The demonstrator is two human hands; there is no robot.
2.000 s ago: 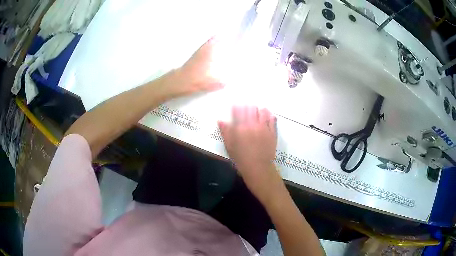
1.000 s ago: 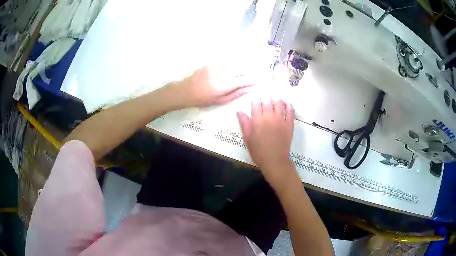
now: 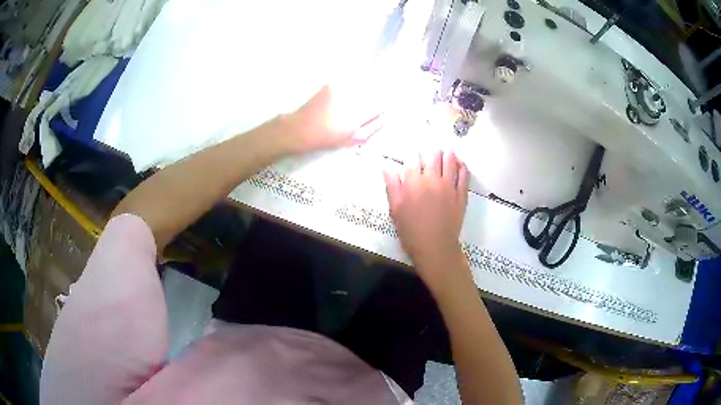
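Note:
White fabric [image 3: 213,95] lies on the table left of the needle area, mostly washed out by the lamp glare. My left hand [image 3: 324,126] lies flat on it with the thumb spread; its fingertips fade into the glare. My right hand [image 3: 428,202] lies palm down, fingers pointing away, just in front of the needle area; whether cloth is under it I cannot tell. The white sewing machine [image 3: 553,87] stands at the upper right. The presser foot and needle are lost in the bright glare.
Black scissors [image 3: 563,225] lie right of my right hand. A printed ruler strip [image 3: 553,286] runs along the front table edge. White cloth pieces [image 3: 99,32] are heaped at the upper left over blue. Yellow-edged frames [image 3: 67,202] show below the table on both sides.
Since two seconds ago my right hand has moved right. My left hand first moved nearer to me, then slightly away again. The fabric's near edge now shows beside my left forearm.

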